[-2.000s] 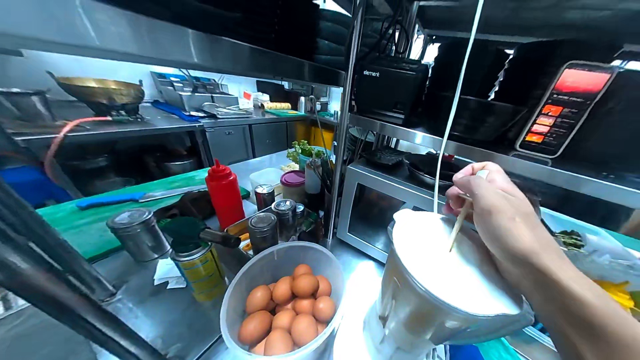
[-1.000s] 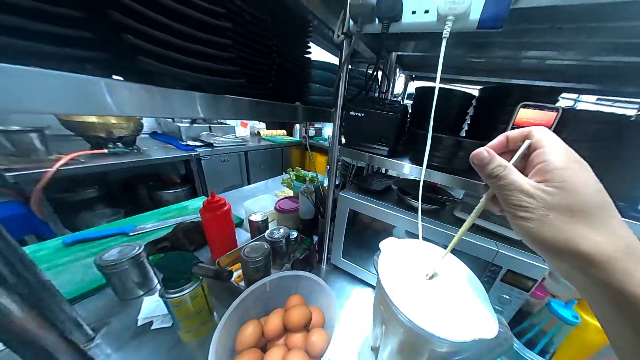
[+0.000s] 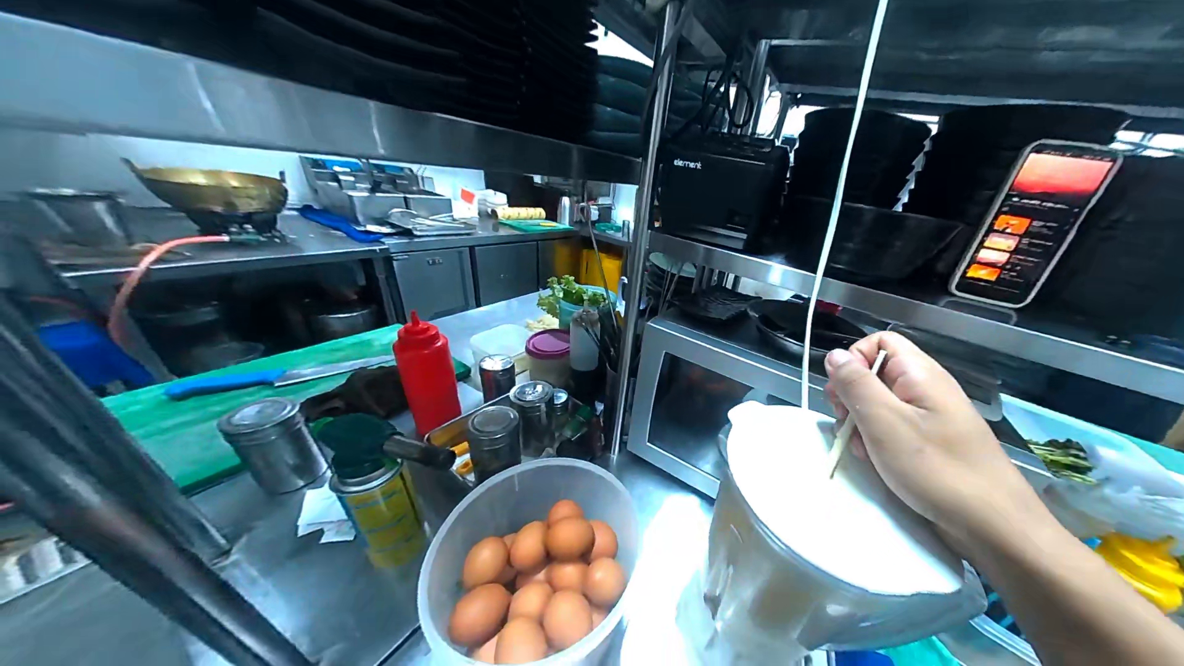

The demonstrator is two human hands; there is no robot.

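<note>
My right hand (image 3: 911, 416) pinches a thin wooden stick (image 3: 856, 421) between thumb and fingers. The stick slants down, its lower tip at the white surface (image 3: 823, 518) that fills the mouth of a clear jug (image 3: 749, 573); whether this is liquid or a cover I cannot tell. A white cord (image 3: 840, 194) hangs in front of the shelves down to the jug's far edge, left of the hand. A translucent tub of brown eggs (image 3: 532, 546) stands to the left of the jug. My left hand is not in view.
A red squeeze bottle (image 3: 426, 375), metal shakers (image 3: 494, 442) and a yellow can (image 3: 377, 509) stand left of the eggs. A blue-handled knife (image 3: 277, 376) lies on a green cutting board (image 3: 166, 430). Behind the jug are a microwave (image 3: 694, 398), a metal post (image 3: 643, 231) and a phone (image 3: 1036, 222) on the shelf.
My right hand was raised higher and farther right of the jug one second ago; now it is lower, close over the white surface. The stick stays in its grip. The view has shifted.
</note>
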